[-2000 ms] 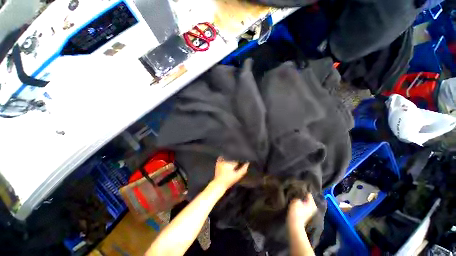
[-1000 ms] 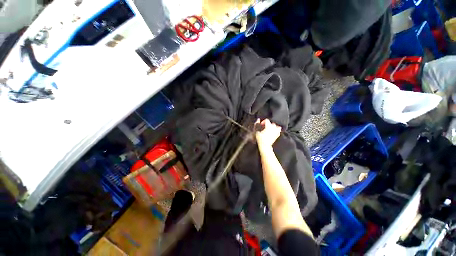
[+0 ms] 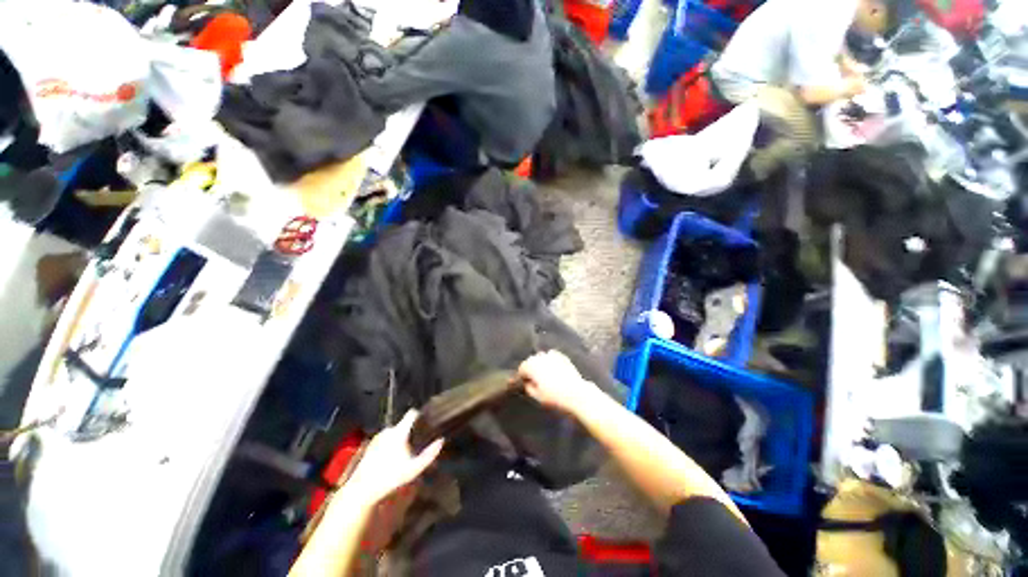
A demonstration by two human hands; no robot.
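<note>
A dark olive-brown folded strip or small bundle of cloth [image 3: 471,406] spans between my two hands, in front of my body. My left hand [image 3: 397,456] grips its left end. My right hand [image 3: 552,380] grips its right end, with fingers closed around it. The big gathered heap of dark grey garments [image 3: 445,282] hangs or lies just beyond the hands, beside the white machine table [image 3: 147,451]. More brownish cloth [image 3: 423,507] shows below my left hand. The cloth in the hands is slightly blurred.
Red-handled scissors or snips [image 3: 295,234] and a dark, shiny packet [image 3: 265,282] lie on the table. Blue crates [image 3: 778,389] stand at right, near a white plastic bag [image 3: 705,156]. A person in grey [image 3: 485,79] sits ahead; another person [image 3: 783,51] is further right.
The view has lifted, showing people and more of the workshop. My left hand, not visible one second ago, now grips the brown cloth with my right; the thin stretched strip no longer shows clearly.
</note>
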